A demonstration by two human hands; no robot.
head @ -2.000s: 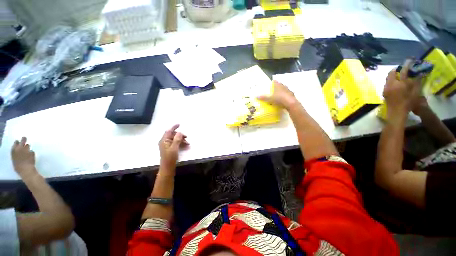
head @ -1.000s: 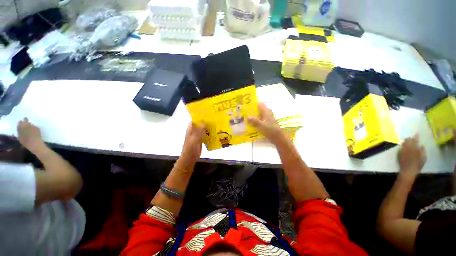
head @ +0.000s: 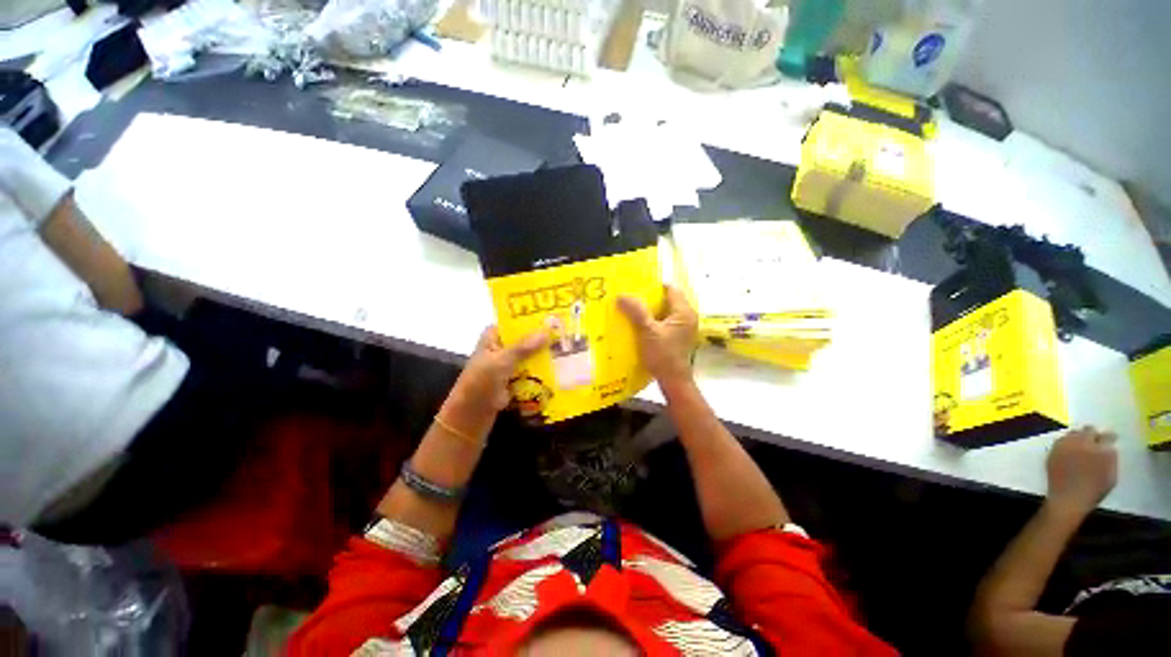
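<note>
A yellow printed carton with "MUSIC" lettering and raised black flaps is held upright in front of me at the bench's front edge. My left hand grips its left side, thumb on the printed face. My right hand grips its right side, thumb also on the face. It looks slightly opened; its inside is hidden. A stack of flat yellow cartons lies just right of my right hand. A black inner box lies behind the carton at left, partly covered by it.
White sheets lie mid-bench. A banded yellow bundle stands behind. A formed yellow carton stands at right, near another person's hand. Black cables lie behind it. A person in a white shirt is at left.
Both hands first took hold of the yellow carton, lifting it off the stack, then brought it lower, nearer my body. The view has shifted. The person at left has turned or moved back from the bench.
</note>
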